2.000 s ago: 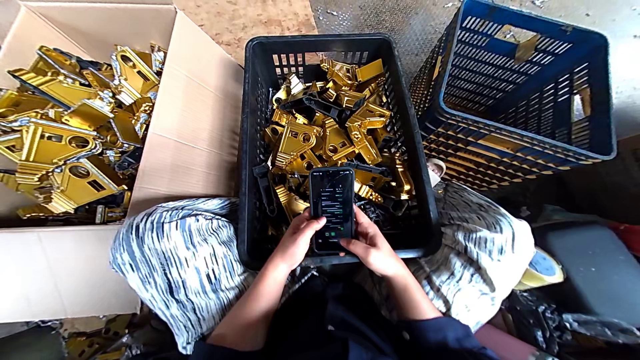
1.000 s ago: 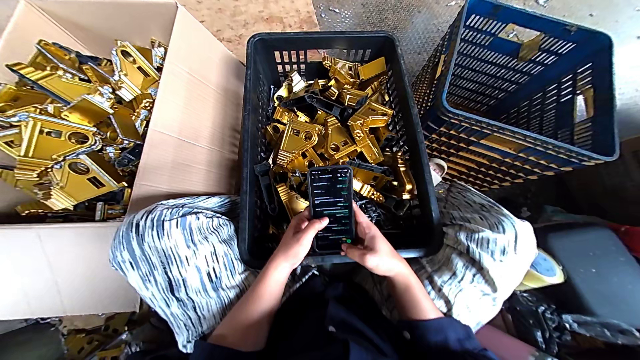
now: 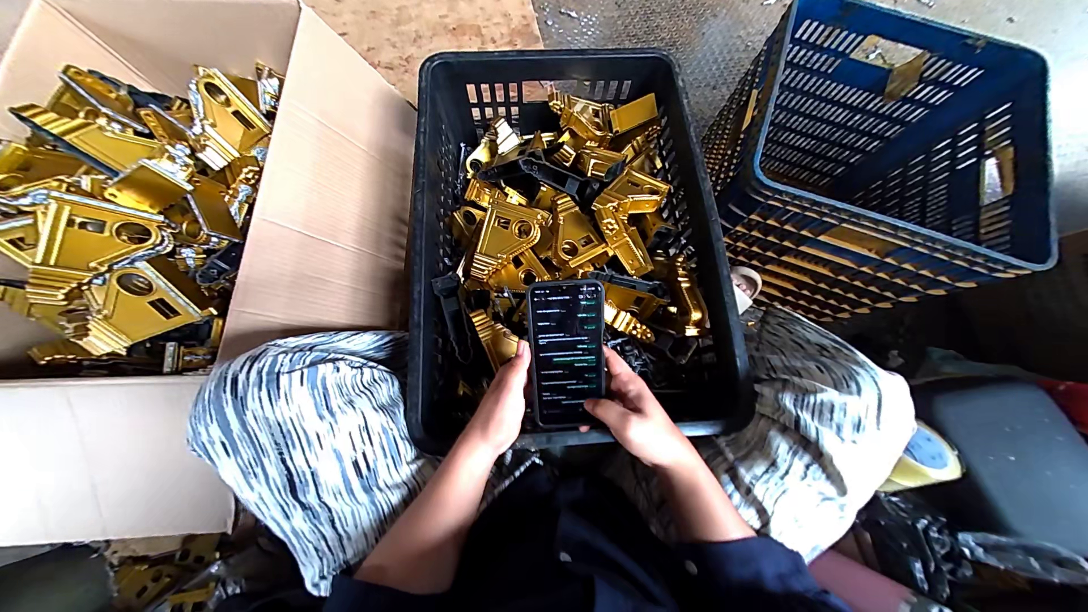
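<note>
A dark smartphone (image 3: 567, 357) with a lit screen of text lines is held upright between my two hands, above the near end of a black plastic crate (image 3: 735, 365). My left hand (image 3: 503, 399) grips the phone's left edge. On its right edge is my right hand (image 3: 633, 408), the thumb over the lower screen. Under and beyond the phone, the crate holds many shiny gold plastic curtain-rod-style brackets (image 3: 510, 234) and some black parts (image 3: 552, 174). Neither hand touches these parts.
An open cardboard box (image 3: 327, 170) with more gold brackets (image 3: 102, 229) stands at the left. A blue plastic crate (image 3: 901, 225) stands at the right. Near my right knee lie a roll of tape (image 3: 931, 455) and dark plastic bags (image 3: 909, 544). Patterned trousers flank the black crate.
My left thumb has moved from over the screen to the phone's left edge. The text on the screen has changed. Both hands still hold the phone.
</note>
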